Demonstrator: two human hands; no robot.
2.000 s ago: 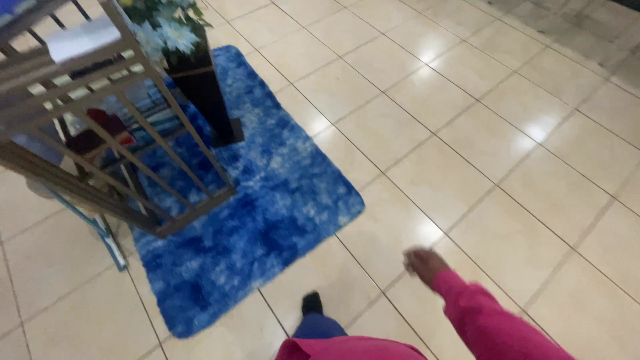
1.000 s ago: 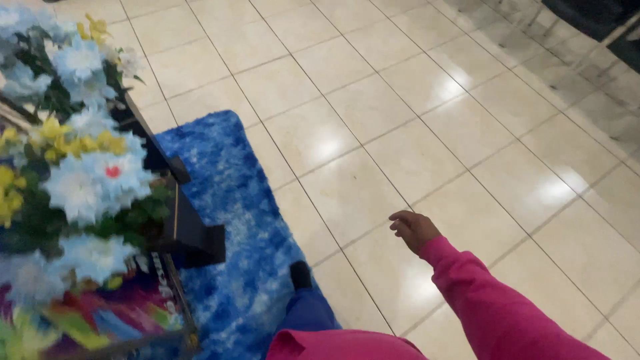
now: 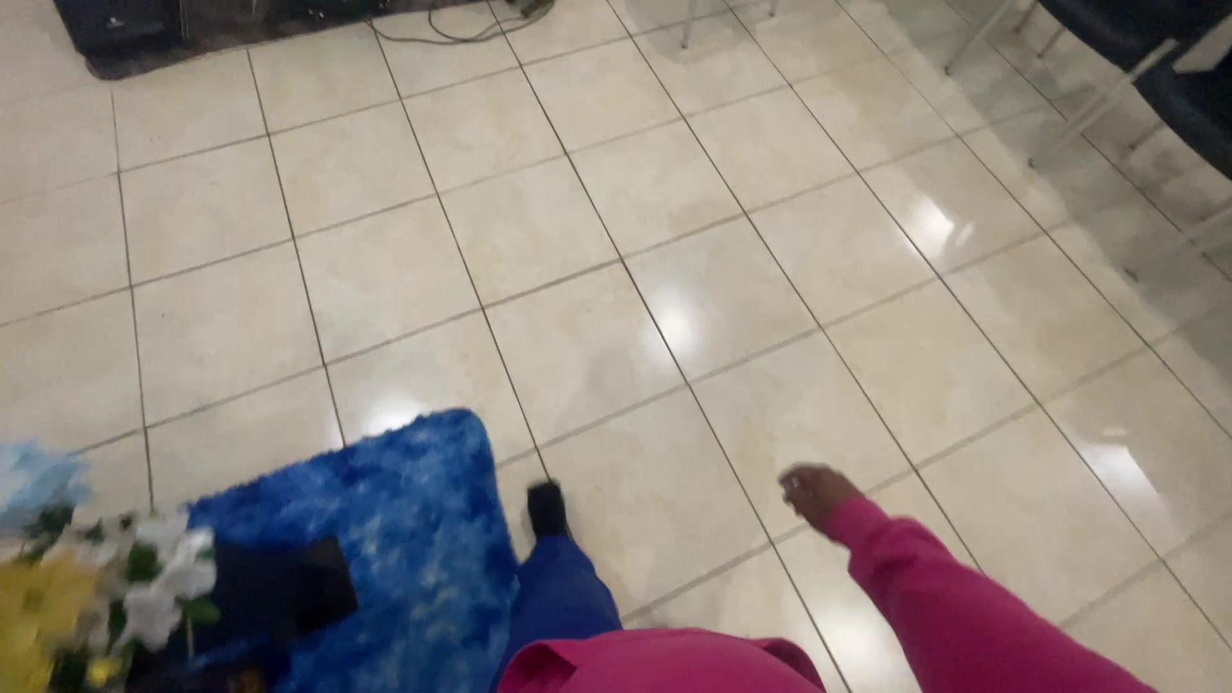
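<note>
My right hand, at the end of a pink sleeve, hangs over the tiled floor at the lower right. Its fingers are loosely curled and a little blurred; I see nothing held in it. My left hand is out of view. One dark shoe shows below a blue trouser leg, just right of the blue shaggy rug. At the lower left, white, yellow and pale blue flowers stand by a dark planter or stand on the rug. The hand touches none of these.
Dark chairs with pale metal legs stand at the upper right. A black piece of furniture or equipment is at the top left, on a dark base or mat. A dark cable lies on the floor near the top.
The view has moved forward along the floor. The wooden rack seen two seconds ago has left view, and the flowers and rug now sit lower left. Chairs and a cable have come into view.
</note>
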